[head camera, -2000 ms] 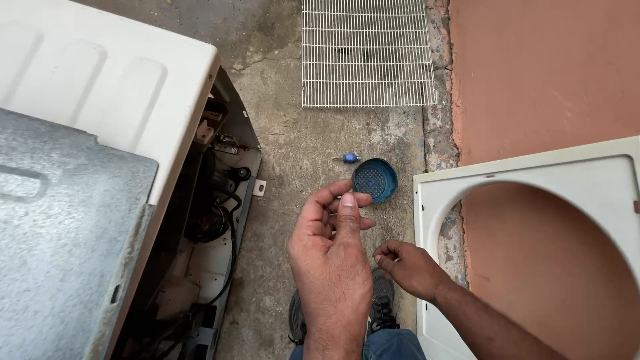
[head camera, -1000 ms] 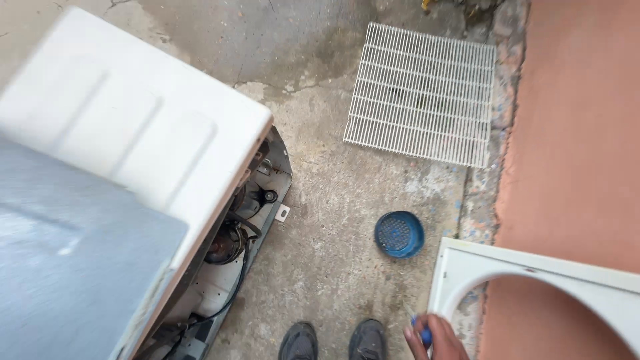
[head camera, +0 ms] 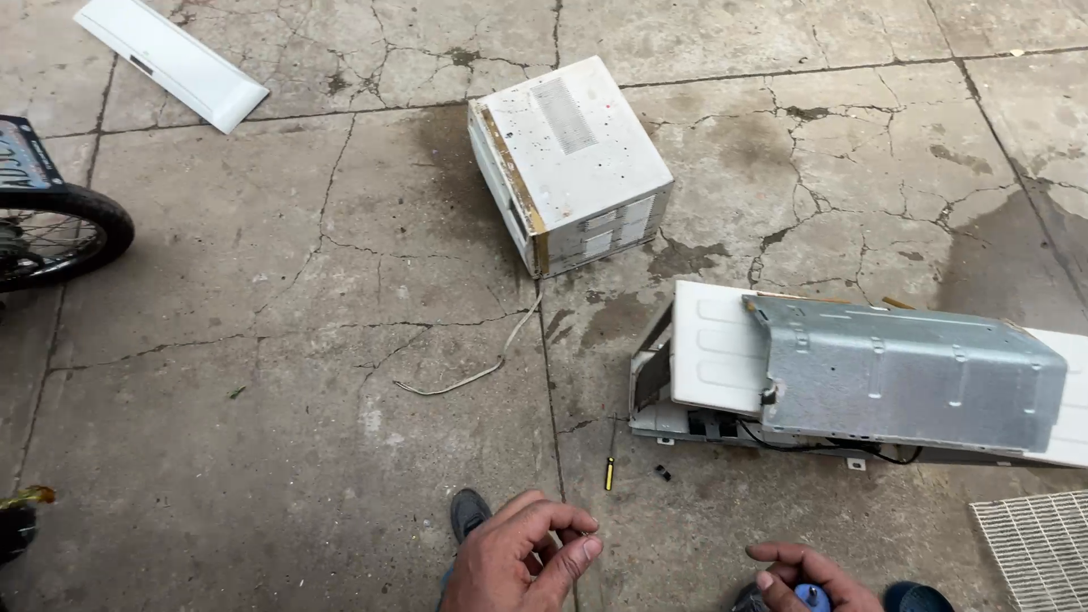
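My left hand [head camera: 527, 552] is at the bottom centre, thumb and forefinger pinched on something tiny whose kind I cannot tell. At the bottom right, my right hand [head camera: 812, 578] holds a small blue-handled tool [head camera: 813, 597], its short shaft pointing up. Just right of that hand is a round blue plastic basket [head camera: 918, 597], cut off by the frame edge. A yellow and black screwdriver [head camera: 609, 473] lies on the concrete between and beyond my hands, with a small black part [head camera: 662, 473] beside it.
An opened white appliance [head camera: 722, 348] lies ahead right, a galvanized metal panel [head camera: 909, 374] resting on it. Beyond stands a boxy vented unit [head camera: 586, 153] with a trailing cord [head camera: 501, 361]. A wire rack [head camera: 1037, 544], white panel [head camera: 174, 64] and motorcycle wheel [head camera: 68, 234] are farther out.
The blue-handled tool lay on the floor two seconds ago; my right hand now holds it. The view has swung far left, bringing in the vented unit and the wheel.
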